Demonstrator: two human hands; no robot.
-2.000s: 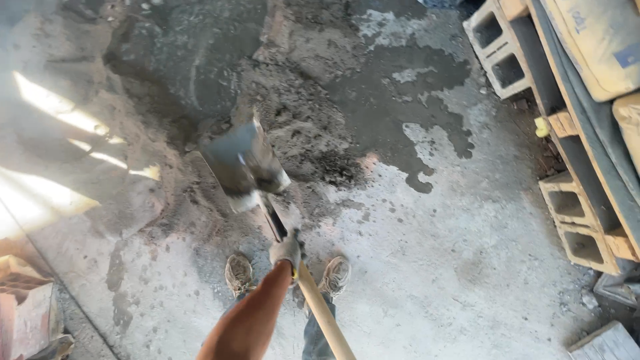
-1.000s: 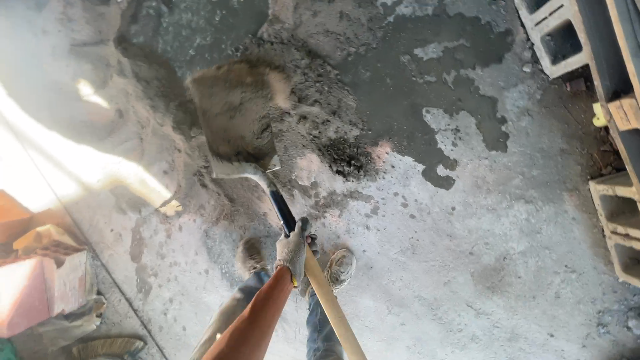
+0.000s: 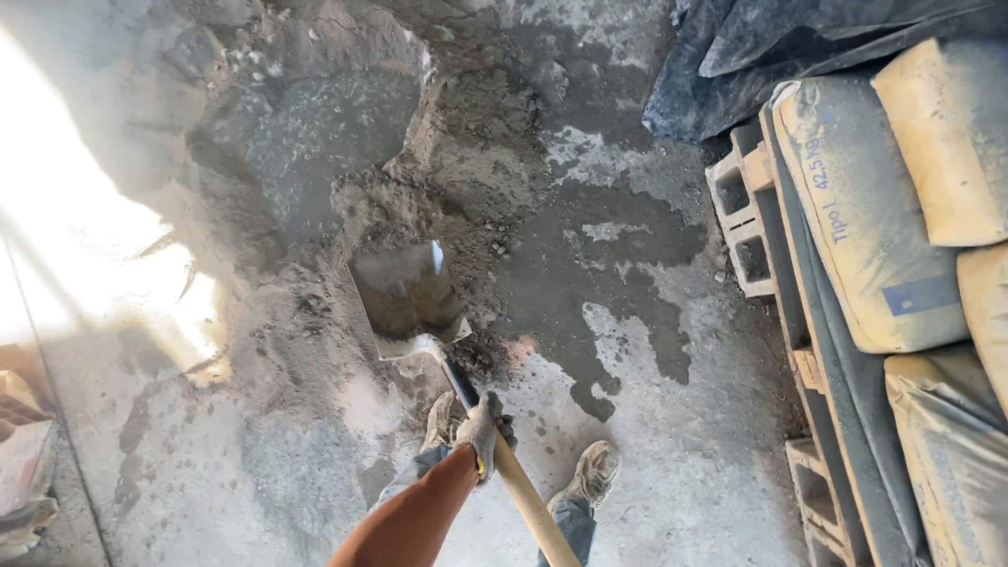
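My left hand (image 3: pixel 482 435), in a grey work glove, grips the lower shaft of a square-bladed shovel (image 3: pixel 409 295), close to its black socket. The blade rests at the near edge of a pile of grey cement mix (image 3: pixel 480 150), its face smeared with wet residue. The wooden handle (image 3: pixel 531 500) runs down to the right and leaves the picture. My right hand is out of view. Beyond the blade, a pool of grey water (image 3: pixel 331 134) lies in a hollow ringed by the mix.
To the right, full cement bags (image 3: pixel 866 213) lie on a wooden pallet (image 3: pixel 811 370) beside concrete blocks (image 3: pixel 740 224). A dark plastic sheet (image 3: pixel 732 71) is at the upper right. Wet slurry (image 3: pixel 583 268) spreads over the concrete floor. My shoes (image 3: pixel 596 471) stand below the pile.
The shovel blade was heaped with mix one second ago; now it carries only residue. My feet are farther apart. The view has shifted, showing more of the bags on the right.
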